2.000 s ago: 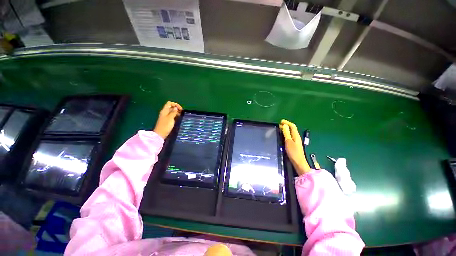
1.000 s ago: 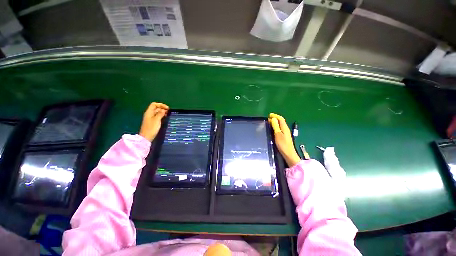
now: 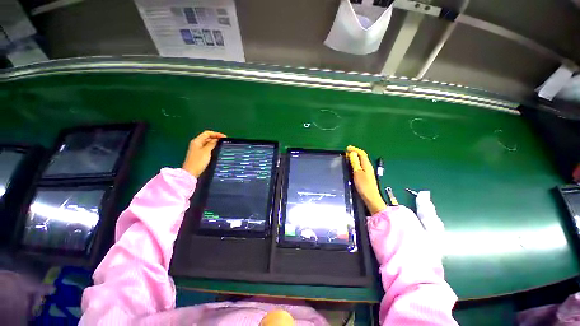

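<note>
Two tablets lie side by side in a black carrier tray (image 3: 254, 261). The left tablet (image 3: 240, 184) shows rows of green and blue text on a dark screen. The right tablet (image 3: 319, 200) shows a greyish page with bright glare, a small green patch bottom left and a red one bottom right. My left hand (image 3: 201, 153) rests at the left tablet's top left corner, fingertips on its edge. My right hand (image 3: 364, 176), with yellow finger cots, rests at the right tablet's upper right edge. The fingertips' undersides are hidden, so I cannot tell how firmly either hand grips.
Dark tablets (image 3: 63, 213) lie in a tray at left. Right of my right hand are a small dark stick (image 3: 380, 167), a short thin item (image 3: 391, 195) and a white-wrapped item (image 3: 427, 210). A printed sheet (image 3: 194, 28) and white paper (image 3: 358, 28) hang behind the green mat (image 3: 496, 191).
The view has shifted, moving the whole scene within the frame. Both hands stay at the tablets' upper outer edges, and the left fingers now reach slightly further along the left tablet's top corner.
</note>
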